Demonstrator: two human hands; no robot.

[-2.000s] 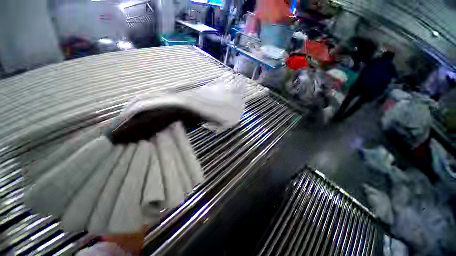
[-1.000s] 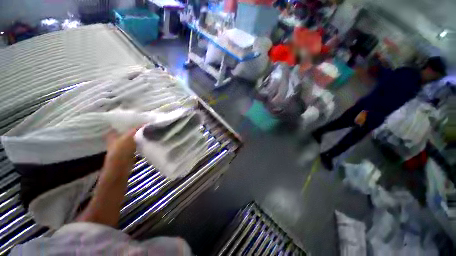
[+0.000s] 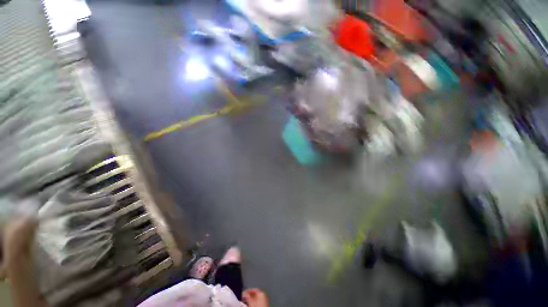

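Note:
The view is strongly blurred. A whitish pleated curtain (image 3: 78,225) lies over the metal rods of the forming rack (image 3: 157,219) at the left. My left hand (image 3: 19,231) is at the left edge, on the curtain's pale cloth, and looks closed on it; its fingers are smeared. My right hand (image 3: 255,297) is low at the bottom edge beside my light-coloured top, away from the rack and cut off by the frame. Whether it is open or closed does not show.
My feet (image 3: 202,265) stand beside the rack's end on the grey floor (image 3: 198,174) with yellow lines. Ahead are a pile of bagged goods (image 3: 333,111), a teal item (image 3: 299,141) and a bright red item (image 3: 354,36). A dark-clothed person (image 3: 520,279) is partly visible at bottom right.
The view has swung right and down, so the rack, curtain and my left hand have shifted to the left edge. My right hand and feet now show. The other person has moved to the bottom-right corner.

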